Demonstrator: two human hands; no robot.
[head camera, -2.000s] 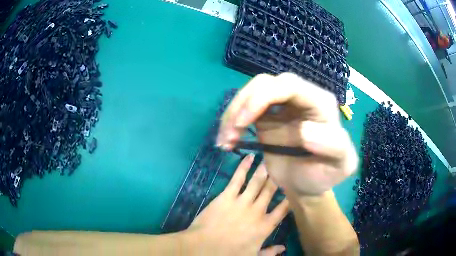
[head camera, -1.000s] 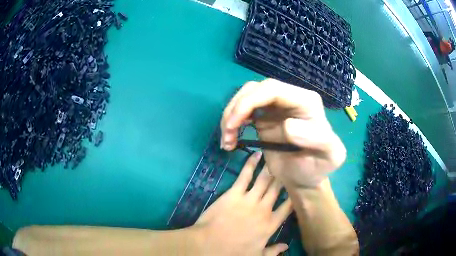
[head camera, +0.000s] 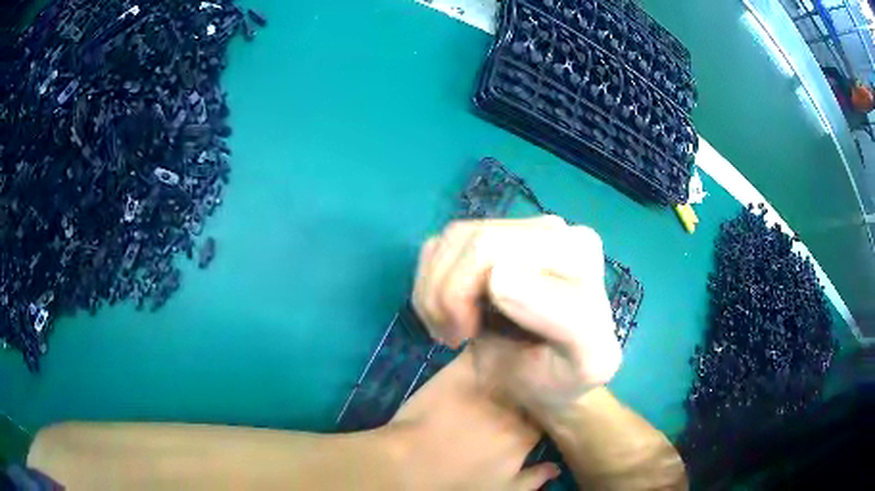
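Note:
A black moulded frame (head camera: 377, 379) lies flat on the green mat in front of me, its middle covered by my hands. My left hand (head camera: 446, 412) lies palm down over its near part, thumb apart; its fingers are hidden behind my right hand. My right hand (head camera: 523, 302) is above it, blurred, with the fingers curled around dark side cutters (head camera: 510, 328). Only a dark bit of the cutters shows; their jaws are hidden. The frame's far end and right corner show past my right hand.
A stack of uncut frames (head camera: 595, 96) stands at the back. A yellow-handled tool (head camera: 686, 218) and a small white item (head camera: 697, 188) lie beside it. A large pile of flat black parts (head camera: 115, 173) is at left, a pile of small black parts (head camera: 763, 326) at right.
My right hand has turned and curled in over my left fingers, and the black stick of the cutters is now mostly hidden. The view has shifted, so the table things appear further right.

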